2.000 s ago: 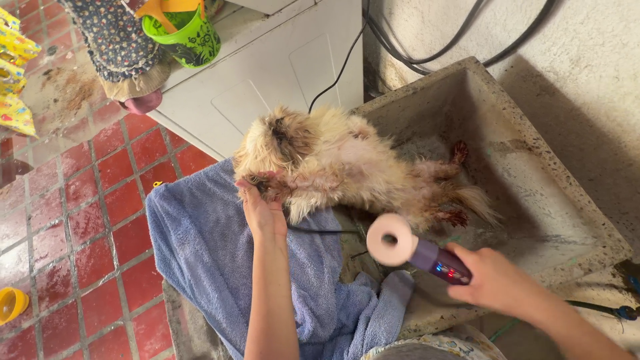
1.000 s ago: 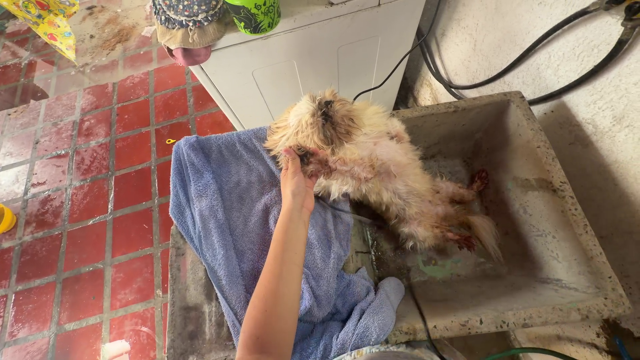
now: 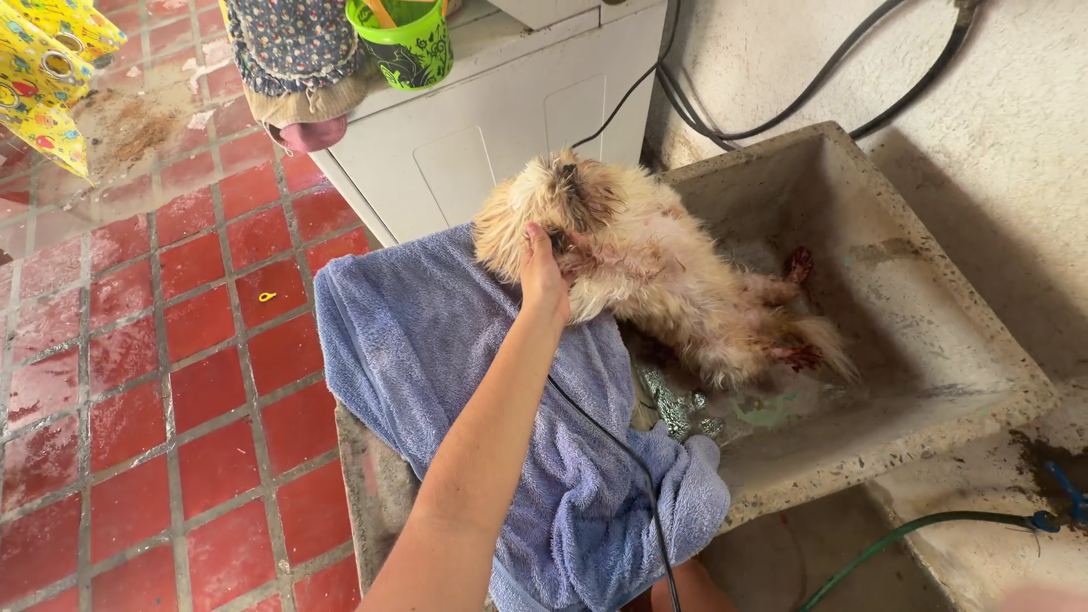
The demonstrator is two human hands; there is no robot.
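Observation:
A small cream-coloured, long-haired dog (image 3: 671, 263) lies belly up, its head on a blue towel (image 3: 425, 340) and its hind legs over the concrete sink basin (image 3: 926, 289). Its hind paws look dark reddish. My left hand (image 3: 546, 276) holds one of the dog's front paws beside its head, thumb uppermost. A black cord (image 3: 625, 446) runs across the towel below my left forearm. The hair dryer seen earlier is out of view. My right hand cannot be made out; only a blurred bit of skin shows at the bottom right corner.
A white appliance (image 3: 527, 110) stands behind the dog, with a green bucket (image 3: 412, 51) and a flowered cloth cap (image 3: 293, 51) on it. Black hoses (image 3: 790, 106) hang along the wall. A green hose (image 3: 918, 527) lies at lower right. Red floor tiles (image 3: 204, 382) spread at left.
My right hand and the purple hair dryer, in view two seconds ago, have left the view. My left hand stays at the dog's front paw. The black cord now crosses the towel.

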